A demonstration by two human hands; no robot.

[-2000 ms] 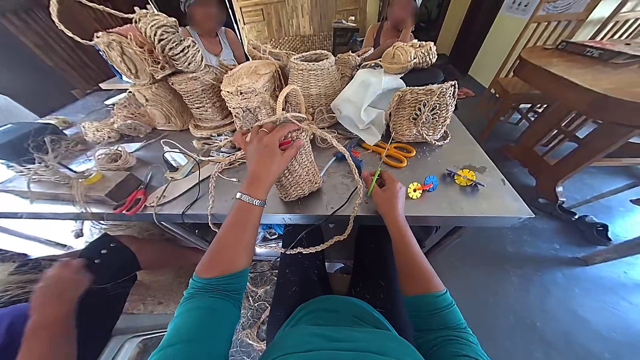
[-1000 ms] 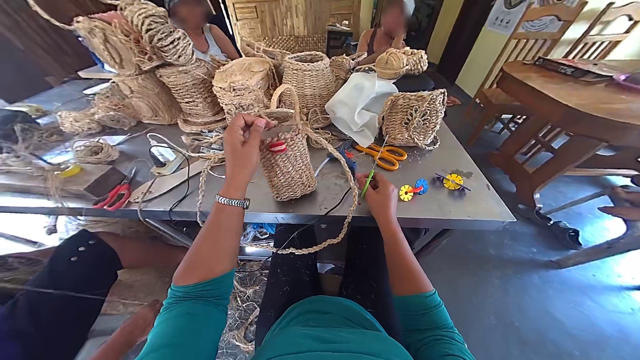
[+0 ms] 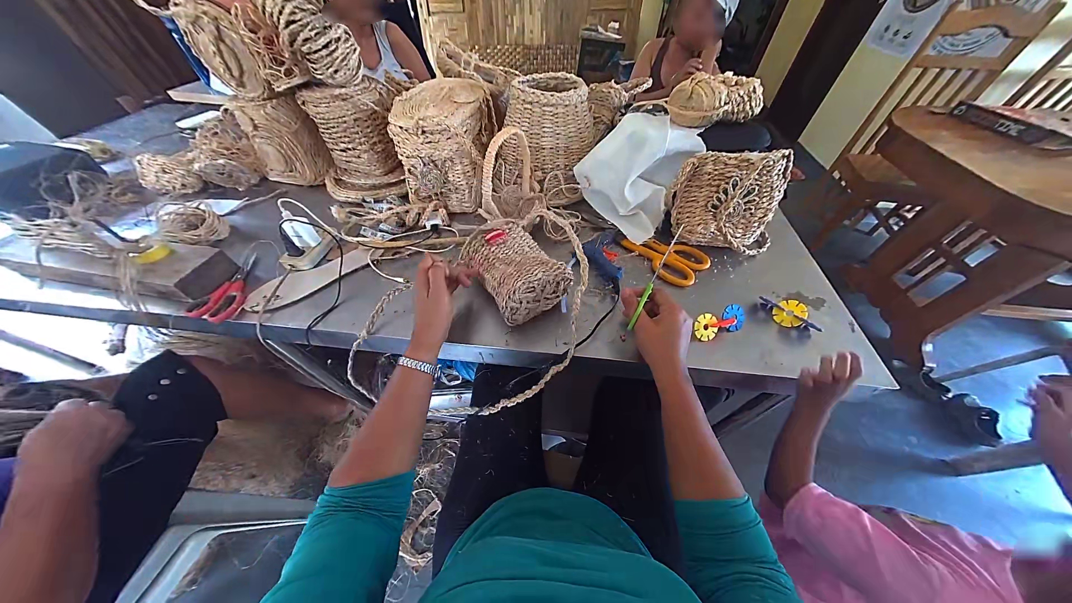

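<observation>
A small woven fiber basket (image 3: 523, 272) with a red piece near its rim lies tilted on its side on the metal table, its looped handle (image 3: 505, 155) behind it. A braided strap (image 3: 563, 356) hangs from it over the table edge in a wide loop. At the basket's left, my left hand (image 3: 435, 293) is raised with fingers bent; whether the fingertips touch anything is unclear. My right hand (image 3: 657, 322) rests at the table edge, closed around a thin tool with a green handle (image 3: 641, 306) and a long thin shaft pointing up. Orange-handled scissors (image 3: 667, 260) lie just beyond it.
Several woven baskets (image 3: 548, 117) stand at the back, with a white cloth (image 3: 636, 172) and another basket (image 3: 730, 199) at right. Red-handled pliers (image 3: 224, 295), cords and a wooden block (image 3: 184, 266) lie left. Colorful plastic discs (image 3: 789, 314) lie right. Other people sit around, one in pink close at right.
The small basket has gone from upright to tilted on its side, its base toward me. My left hand has come off its upper part and moved lower. A person in pink has appeared at right.
</observation>
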